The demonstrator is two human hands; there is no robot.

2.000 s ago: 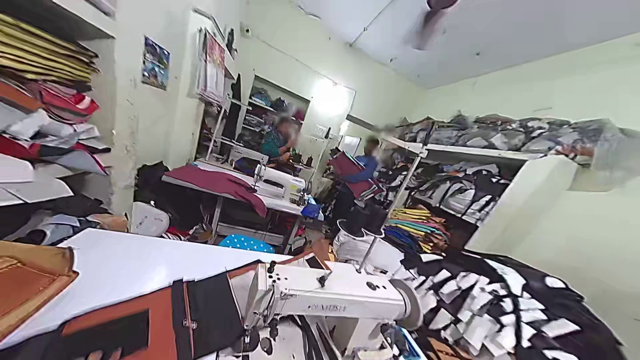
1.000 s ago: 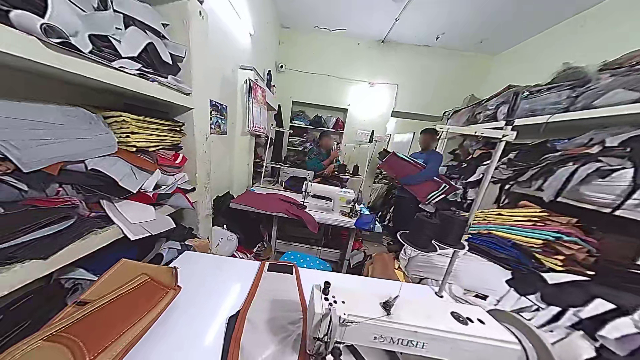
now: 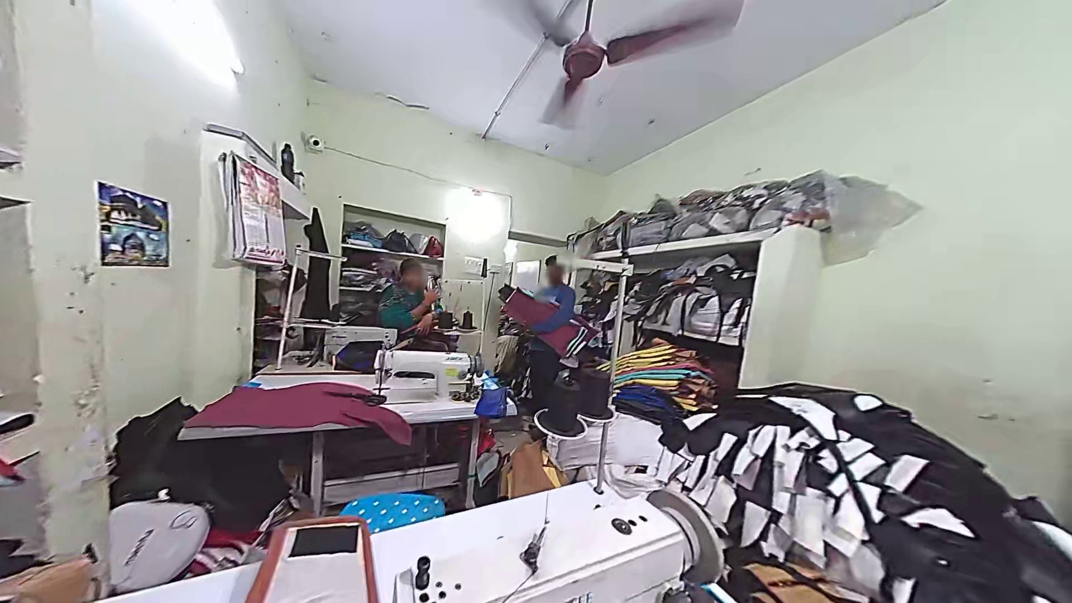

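Neither my left hand nor my right hand shows in the head view. At the bottom centre stands a white industrial sewing machine [image 3: 553, 557], cut off by the lower edge. Left of it, a pale panel with brown edging and a black patch [image 3: 318, 565] rises from the bottom edge over the white tabletop [image 3: 452, 536]. Black thread cones [image 3: 563, 404] sit on the thread stand behind the machine.
A second white sewing machine [image 3: 427, 374] and maroon fabric [image 3: 293, 406] lie on a table beyond a blue dotted stool [image 3: 394, 509]. Black and white pieces [image 3: 804, 477] are heaped at right. Two people are at the back, one holding maroon panels [image 3: 544, 322].
The view has swung about and now takes in more ceiling and the fan. Fingers seen at the lower left two seconds ago are out of view.
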